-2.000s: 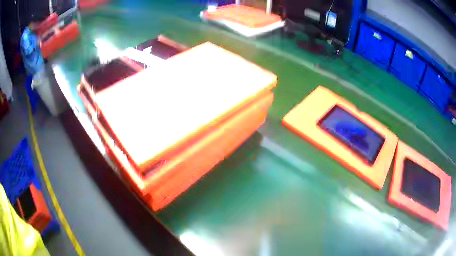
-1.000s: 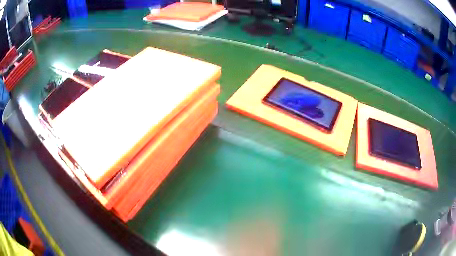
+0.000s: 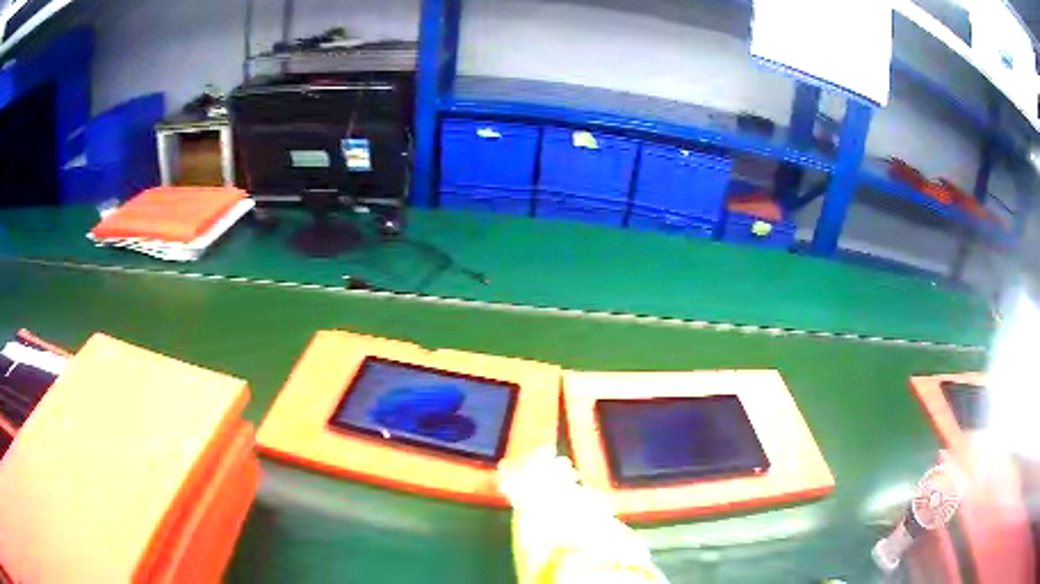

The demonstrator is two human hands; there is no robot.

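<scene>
A tablet point(image 3: 428, 408) with a lit blue swirl screen lies on an orange foam sheet point(image 3: 299, 424) in front of me. To its right a dark-screened tablet point(image 3: 682, 438) lies on a second foam sheet point(image 3: 795, 456). My right hand point(image 3: 541, 473), overexposed and blurred at the end of a yellow sleeve, reaches up from the bottom centre to the near edge where the two sheets meet. Its fingers and any contact with the foam cannot be made out. My left hand is out of the picture.
Stacked foam sheets point(image 3: 126, 456) stand at the left, dark slabs behind them. At the right are another foam sheet with a tablet point(image 3: 967, 402) and a mini fan point(image 3: 935, 497). The back bench holds a monitor point(image 3: 325, 143) and orange-topped sheets point(image 3: 171, 215); blue bins point(image 3: 488, 165) stand behind.
The view has swung right, so the two tablets now lie near the centre and the stack at the left edge. My right hand and sleeve have come into view.
</scene>
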